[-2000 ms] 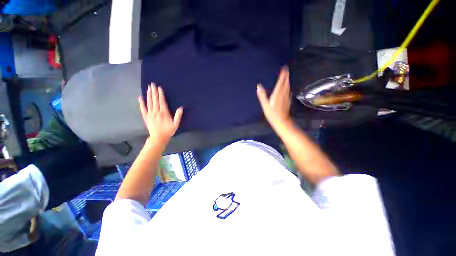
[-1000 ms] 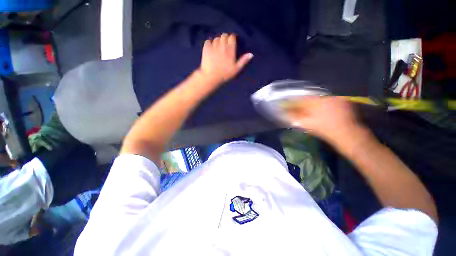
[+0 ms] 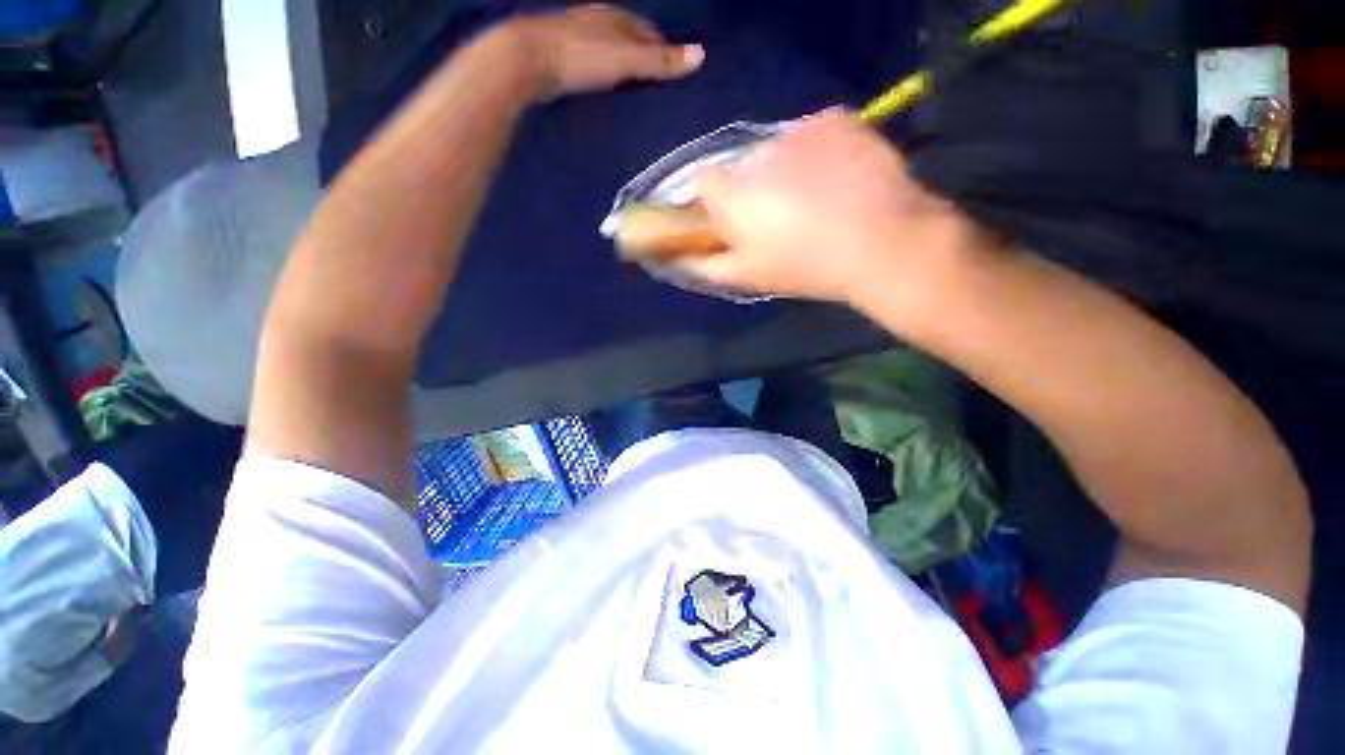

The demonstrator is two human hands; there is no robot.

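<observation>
A dark navy garment (image 3: 546,251) lies over the grey padded board (image 3: 199,280), whose rounded left end shows bare. My right hand (image 3: 804,207) grips the brown wooden handle of the steam iron (image 3: 683,174), which is on the garment with its tip pointing left. The hand covers the iron's rear. My left hand (image 3: 598,47) lies on the garment's far part near the top of the view, palm down, thumb pointing right. Its fingers are partly hidden.
A yellow hose (image 3: 966,47) runs up from the iron. A white strip (image 3: 261,74) lies behind the board's left end. A white card (image 3: 1243,103) is at the far right. A blue basket (image 3: 494,494) stands below the board. Another person's sleeve (image 3: 74,575) is at lower left.
My right hand has taken hold of the iron from the right side and moved it left over the garment. My left hand has moved from the garment's near left to its far part.
</observation>
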